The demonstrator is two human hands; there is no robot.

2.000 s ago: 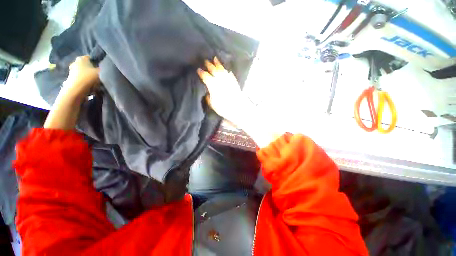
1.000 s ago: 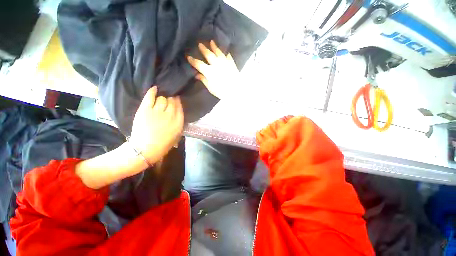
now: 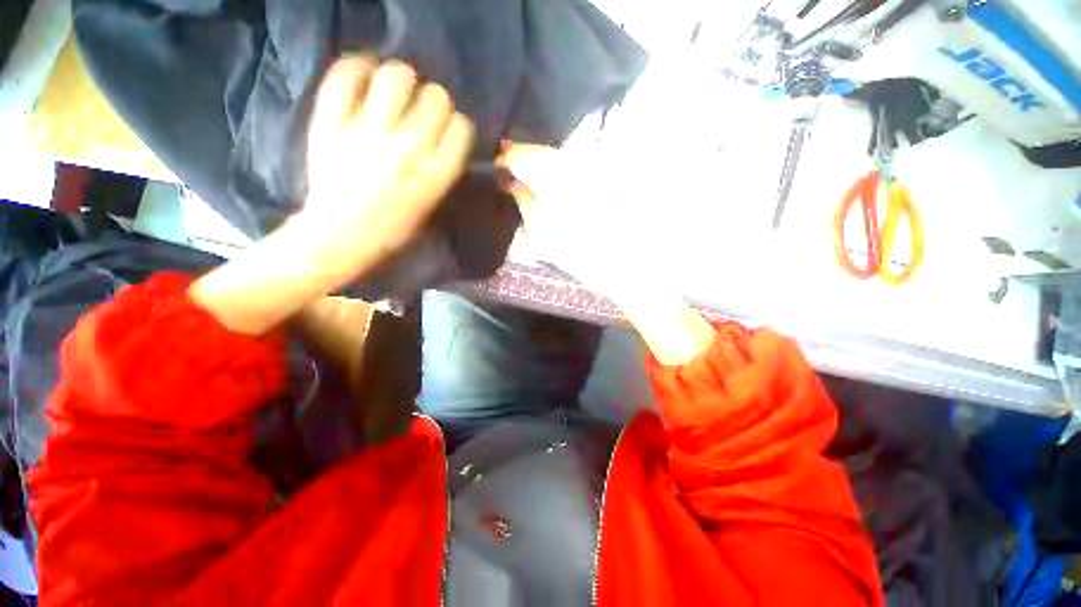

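Observation:
A dark grey garment piece [image 3: 202,101] lies bunched on the white table at the upper left, with its front part folded near the table edge. My left hand [image 3: 385,154] is on top of the cloth with its fingers curled down into it. My right hand [image 3: 548,196] is at the right edge of the folded cloth, its fingertips at the cloth. It is overexposed, and part of its fingers is hidden by the cloth.
The white sewing machine head [image 3: 984,71] stands at the upper right. Scissors with red and orange-yellow loops [image 3: 878,228] lie below it. Dark scraps [image 3: 1008,263] lie at the right. A dark garment heap [image 3: 89,308] is at the left, beside the table. A blue thing [image 3: 1008,474] is lower right.
My left hand has moved from the cloth's left side to its middle and up. My right hand has moved down to the fold. The cloth's front part is now folded. The view has shifted slightly.

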